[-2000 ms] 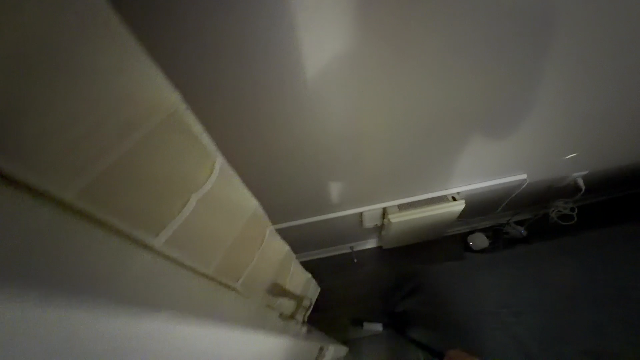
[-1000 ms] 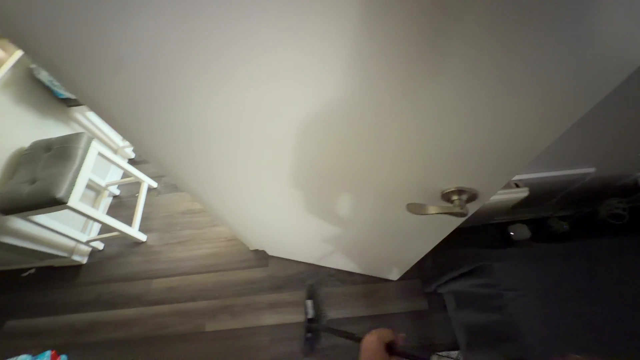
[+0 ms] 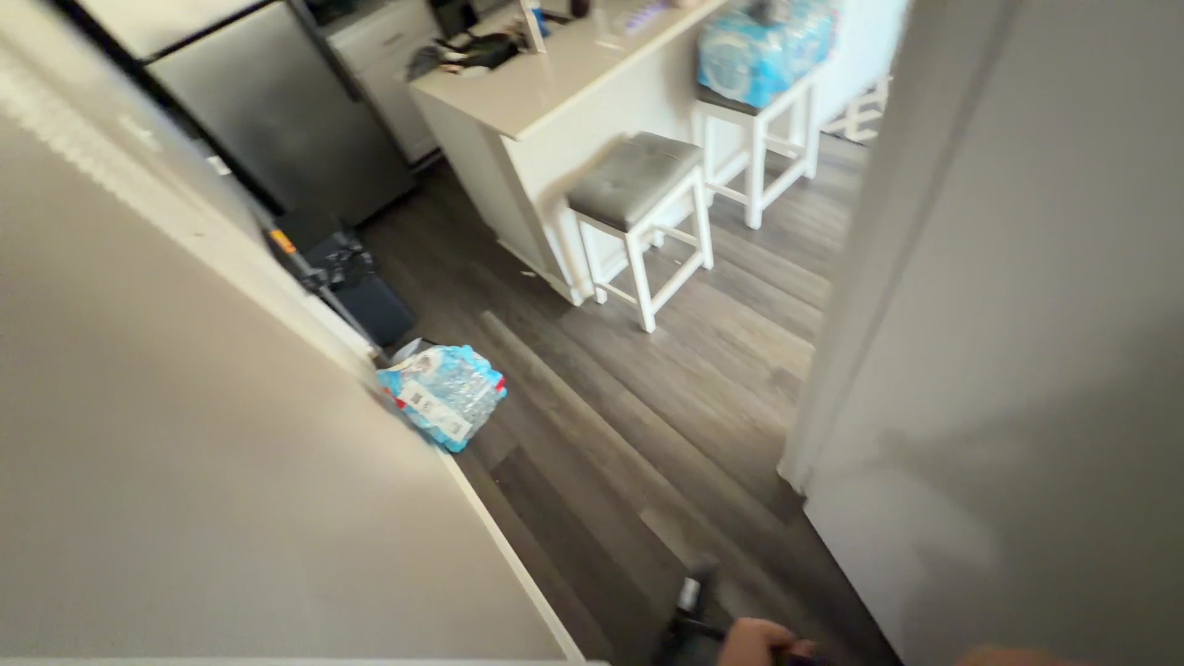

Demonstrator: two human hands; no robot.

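Observation:
At the bottom edge, my left hand [image 3: 760,642] is closed around the black handle of a tool. The tool's dark head [image 3: 689,601], with a small pale patch on it, is over the wood-look floor left of that hand. Its kind is too blurred to tell. Further right, a blurred bit of skin, seemingly my right hand [image 3: 1008,656], just enters the frame; its fingers and anything in them are hidden. A plastic-wrapped pack of water bottles [image 3: 449,393] rests on the floor beside the left wall.
A pale door [image 3: 999,444] stands on the right, a wall [image 3: 203,444] on the left. Ahead are a kitchen island [image 3: 555,102], a grey-topped stool [image 3: 638,176], another stool [image 3: 754,166] bearing a wrapped pack, a stainless refrigerator [image 3: 287,111] and a dark bin-like object [image 3: 370,301].
The view has swung from a dim room, past the door with its lever handle, to the doorway and kitchen. My left hand still holds the black handle seen one second ago.

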